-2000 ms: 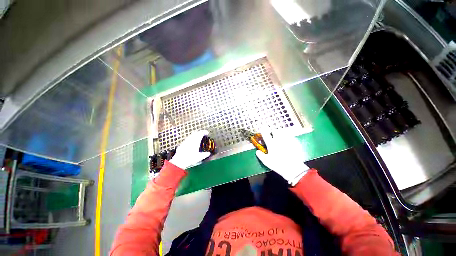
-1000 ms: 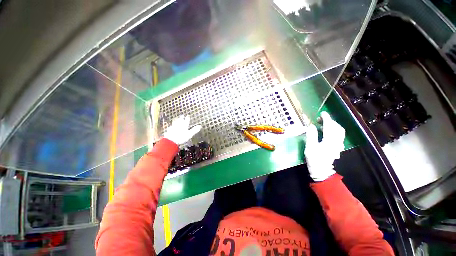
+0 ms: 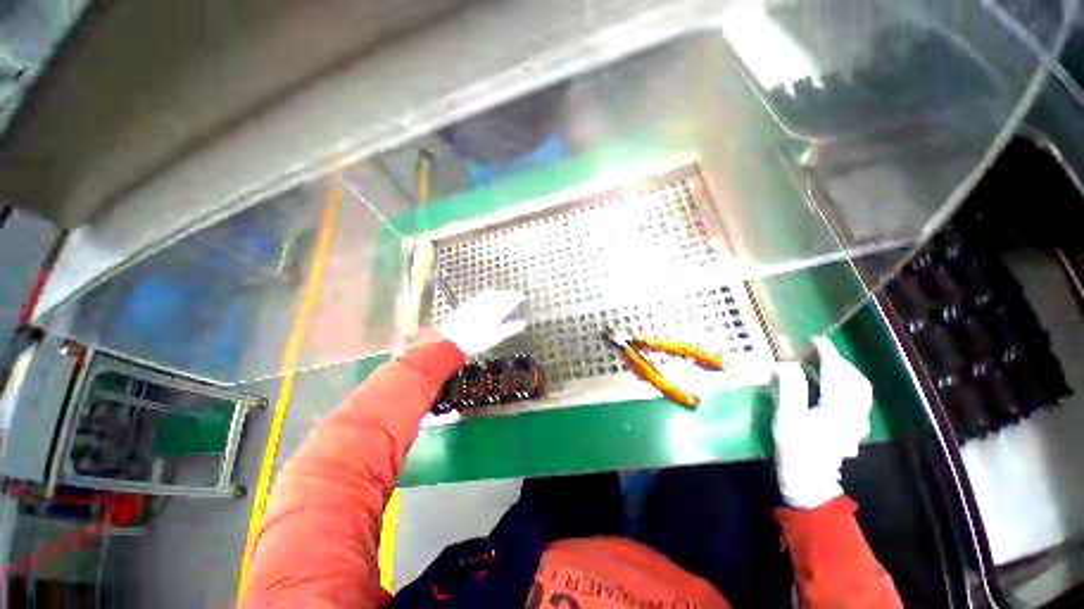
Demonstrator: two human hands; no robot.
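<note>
Several dark coils with copper-orange windings point(image 3: 493, 381) stand in a row along the near-left edge of the perforated metal grille point(image 3: 571, 256). Diagonal cutters with orange-yellow handles point(image 3: 668, 368) lie spread on the grille's near right part, jaws pointing left, one handle reaching over the near frame. My left hand point(image 3: 485, 321), white-gloved, is over the grille just beyond the coils, fingers extended, with no object visible in it. My right hand point(image 3: 823, 419), white-gloved, is at the grille's near-right corner, thumb and finger apart, with no clear object in it.
Clear hood panels point(image 3: 594, 119) surround the grille. The green bench surface point(image 3: 571, 434) frames it. A steel tray point(image 3: 1028, 506) with rows of dark coils point(image 3: 981, 321) stands at right. A metal-framed cart point(image 3: 155, 422) is at far left beside a yellow floor line point(image 3: 303, 321).
The cutters left my right hand and lie on the grille. My right hand moved right, to the corner. My left hand let go of its coil, now in the row, and moved beyond it. The view shifted.
</note>
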